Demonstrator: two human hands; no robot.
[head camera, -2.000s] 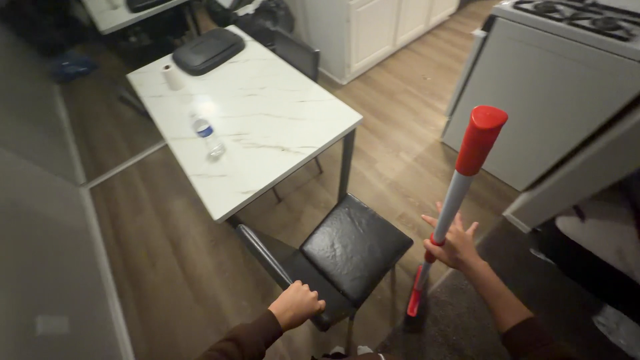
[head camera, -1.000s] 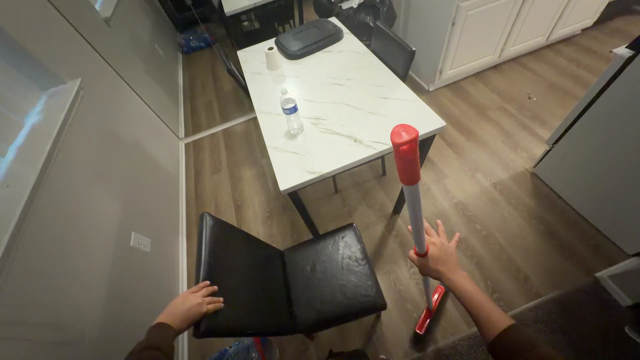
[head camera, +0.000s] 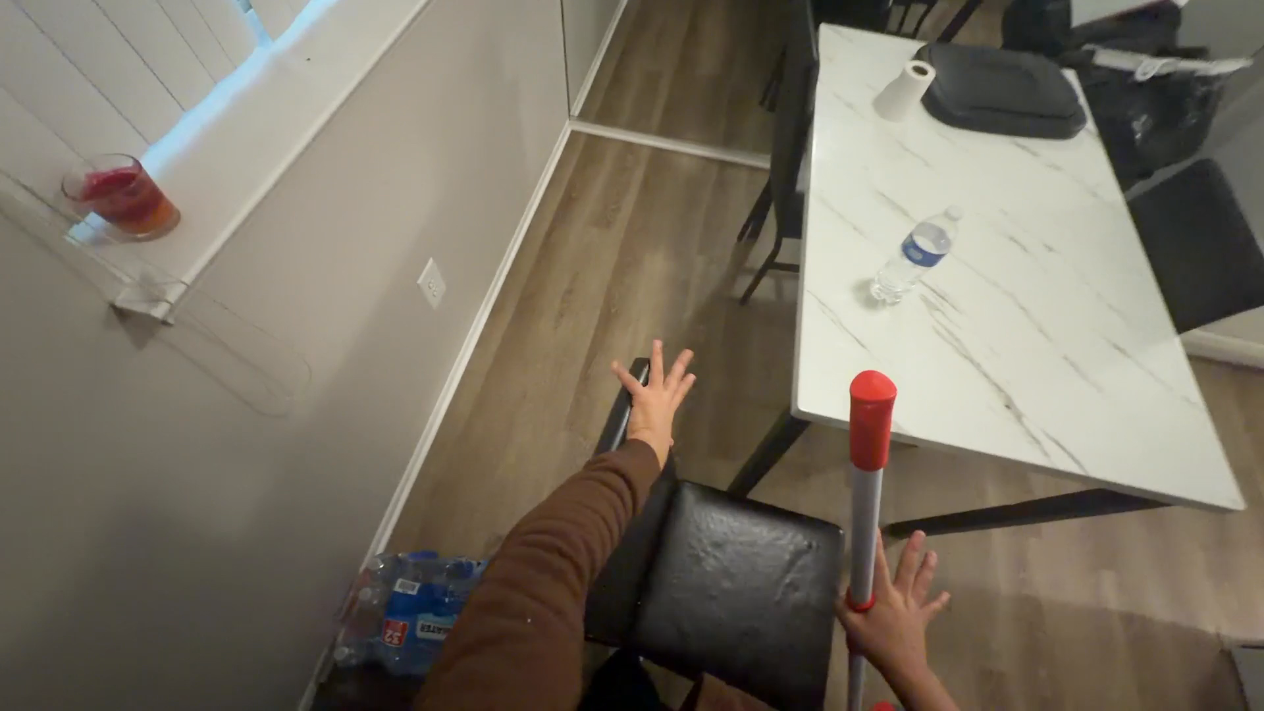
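Note:
My left hand (head camera: 657, 400) is spread at the top of the backrest of a black padded chair (head camera: 741, 583), its fingers apart and closed around nothing; whether the palm touches the backrest is hard to tell. On the right, my right hand (head camera: 894, 602) is at the grey pole of a mop or broom (head camera: 865, 523) with a red grip end, which stands upright. The pole rests by the thumb and palm, with the other fingers spread. Its lower part runs out of view at the bottom edge. The chair stands near a corner of the white marble-pattern table (head camera: 997, 346).
The table holds a plastic water bottle (head camera: 916, 255), a paper roll (head camera: 904, 91) and a black lidded case (head camera: 1002, 91). Another black chair (head camera: 1200, 242) is at its right. A pack of bottled water (head camera: 415, 607) lies by the left wall. A glass candle (head camera: 120, 197) stands on the windowsill.
The view has swung left. The black chair has turned and stands closer to the table corner. My left hand, closed on the backrest two seconds ago, now has its fingers spread.

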